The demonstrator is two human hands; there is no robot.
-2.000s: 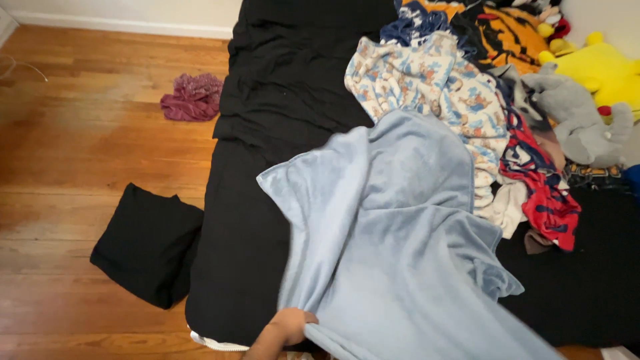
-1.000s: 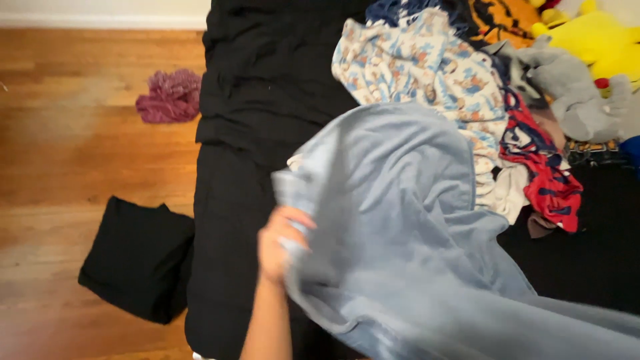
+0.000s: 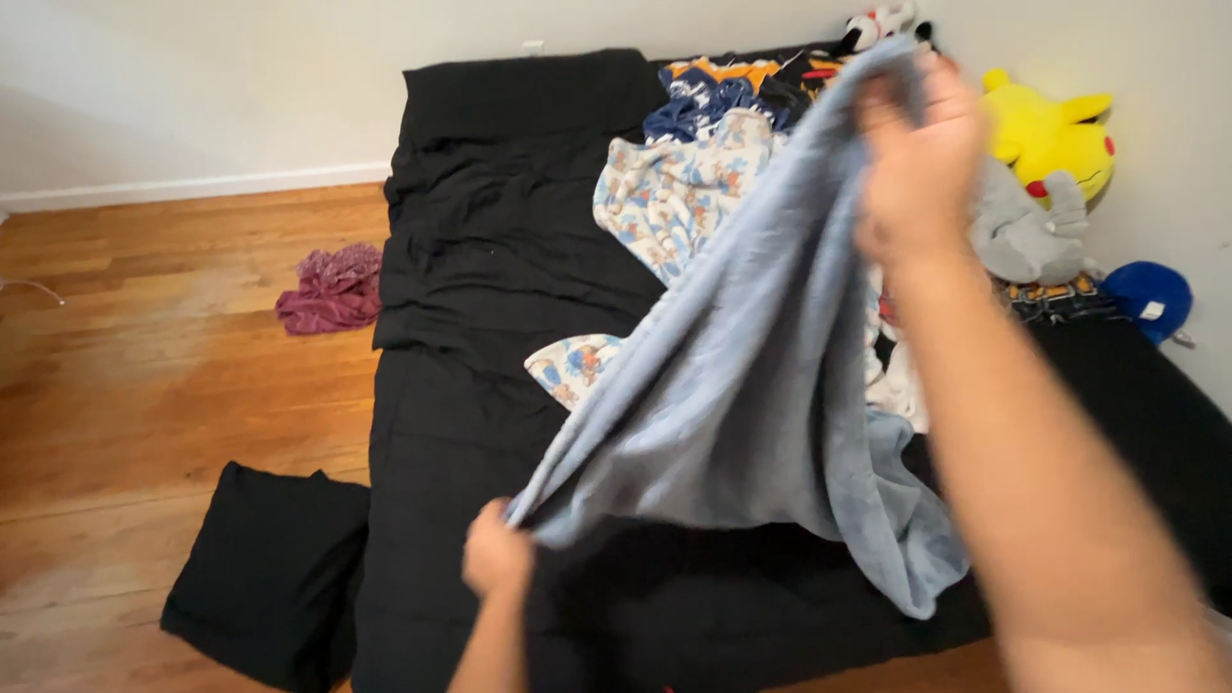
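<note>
A light blue fleece blanket (image 3: 731,385) hangs stretched between my two hands over a bed with a black sheet (image 3: 462,443). My left hand (image 3: 498,553) grips one corner low, near the middle of the bed. Raised at the upper right, my right hand (image 3: 919,159) is closed on another part of the edge, and a loose end droops toward the bed's near side. Behind the blanket, partly hidden, lies a white patterned blanket (image 3: 674,188) with blue and orange figures; a patterned corner (image 3: 575,366) also shows at the blue blanket's left edge.
A yellow plush toy (image 3: 1049,130), a grey plush (image 3: 1025,231) and a round blue plush (image 3: 1150,296) sit along the right wall. Dark blue printed cloth (image 3: 707,101) lies at the far end. On the wooden floor at left are maroon cloth (image 3: 332,294) and a folded black cloth (image 3: 269,573).
My right hand has come into view, holding the blue blanket up. The blanket was spread over the bed and is now lifted and stretched diagonally. The view has tilted up toward the far wall.
</note>
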